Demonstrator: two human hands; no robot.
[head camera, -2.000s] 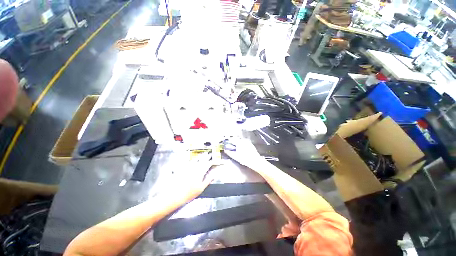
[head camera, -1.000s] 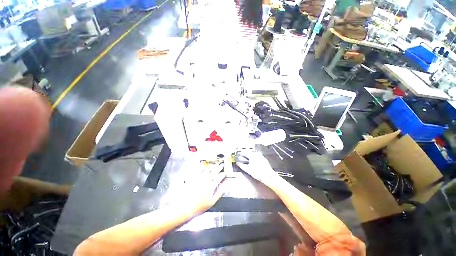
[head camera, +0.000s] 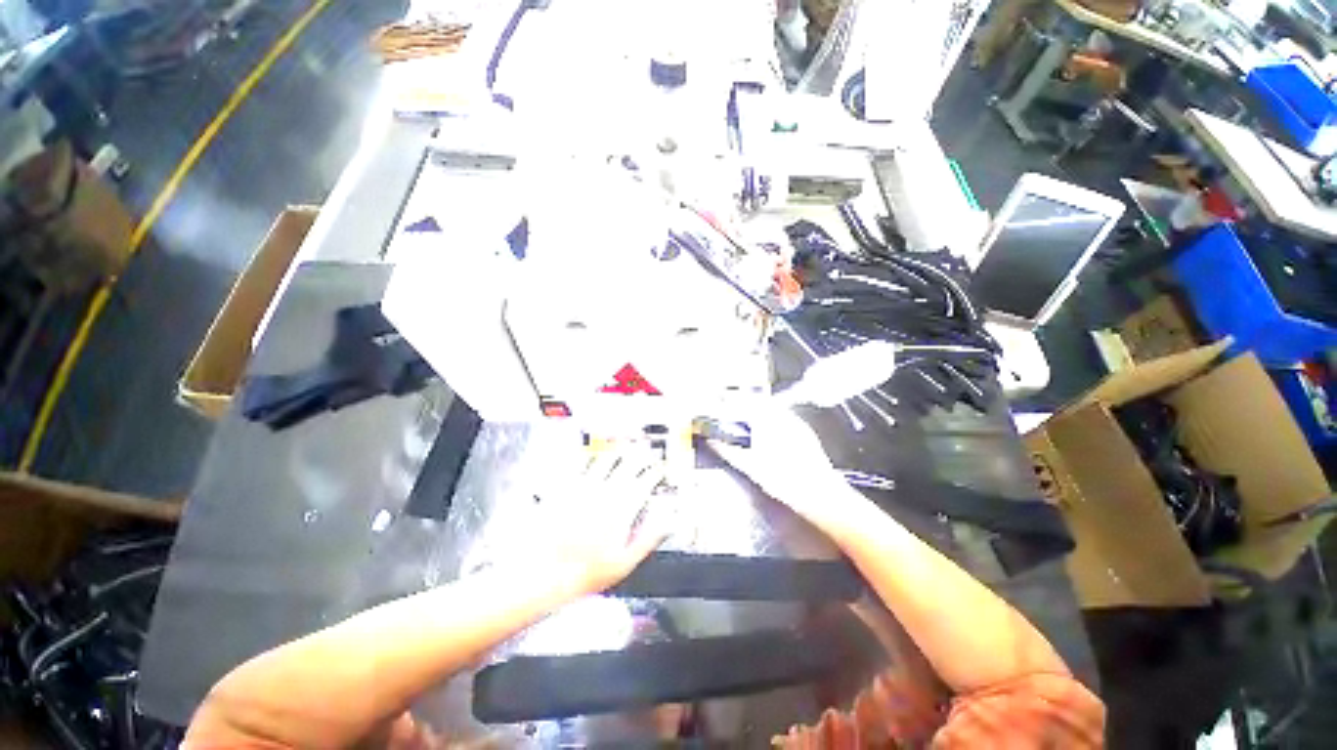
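Note:
A white sewing machine head (head camera: 587, 330) with a red three-diamond mark stands in front of me, strongly overexposed. A small yellow part (head camera: 689, 438) shows under it. My left hand (head camera: 616, 513) is low at the left of the sewing point, fingers stretched forward; glare hides whether it holds anything. My right hand (head camera: 777, 457) is at the right of the sewing point, its fingertips on a small black strap piece (head camera: 726, 429). Two flat black strips (head camera: 733, 577) lie across the table near me. Another flat strip (head camera: 444, 465) lies left of the head.
Limp black pieces (head camera: 334, 369) lie left on the dark table (head camera: 242, 586). A black strap bundle (head camera: 909, 315) and a white lamp end (head camera: 851, 375) are right of the head. Cardboard boxes (head camera: 1122, 506) flank the table. A grey-screened panel (head camera: 1044, 249) stands at the right.
The view has shifted and tilted further down. The blurred pink rounded shape at the left edge is gone. Both hands stay at the sewing point; the left hand's fingers look more spread.

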